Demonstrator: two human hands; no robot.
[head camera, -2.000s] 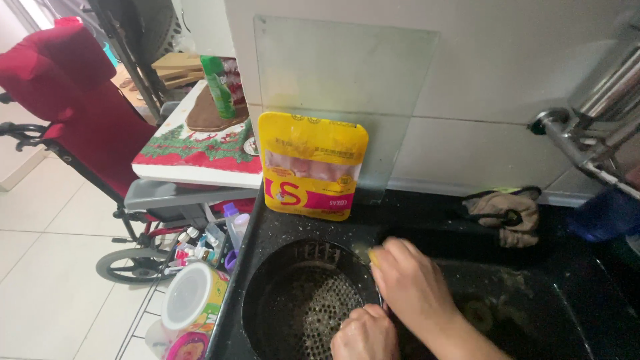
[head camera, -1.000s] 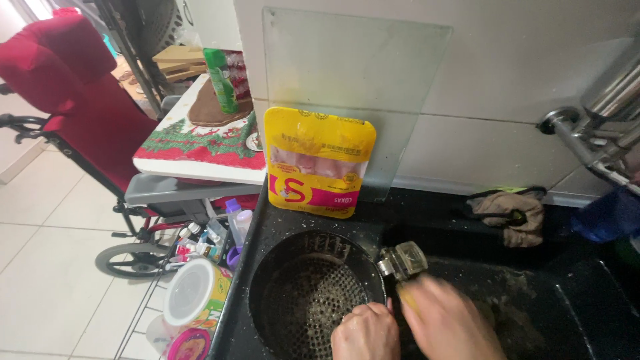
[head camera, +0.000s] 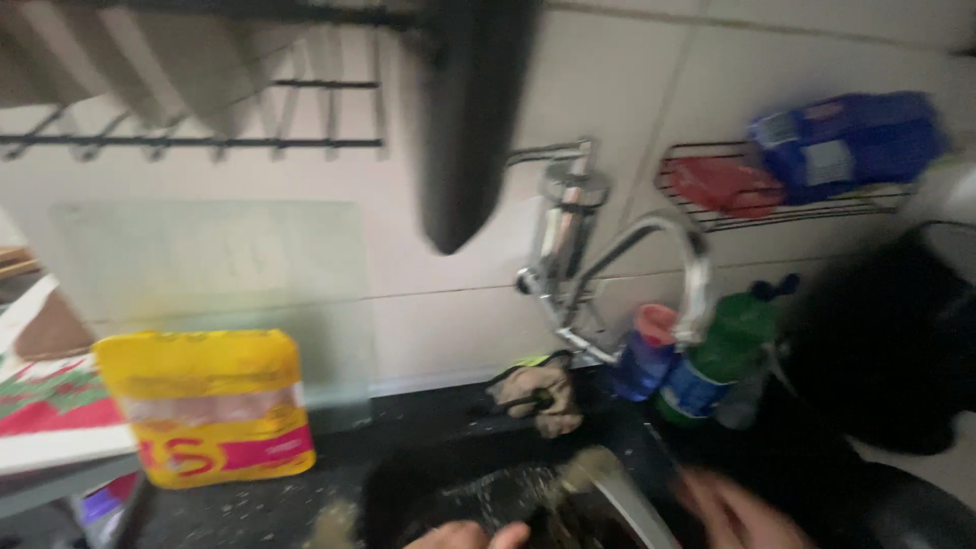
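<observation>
At the bottom edge, my left hand (head camera: 469, 535) shows only its fingers and thumb, over the black sink (head camera: 427, 473); what it touches is hidden. My right hand (head camera: 736, 507) is blurred at the sink's right side, and its grip cannot be made out. Between the hands, a pale blurred strip (head camera: 637, 503) slants across the dark basin; its kind is unclear. A yellow and pink food package (head camera: 221, 408) stands upright at the left, in front of a glass panel (head camera: 229, 267). A crumpled beige cloth (head camera: 537, 393) lies behind the sink. The round perforated pan is not discernible.
A chrome faucet (head camera: 694, 274) arches over the back right. Beside it stand a blue container (head camera: 644, 366) and a green bottle (head camera: 709, 358). A wire basket (head camera: 724, 217) holds packages. Overhead hangs a dark rack (head camera: 328, 142), with a dark long object (head camera: 465, 152) beside it.
The view has swung up and to the right. My left hand was at the perforated pan's rim before; my right hand was near a small glass-like vessel at the sink edge.
</observation>
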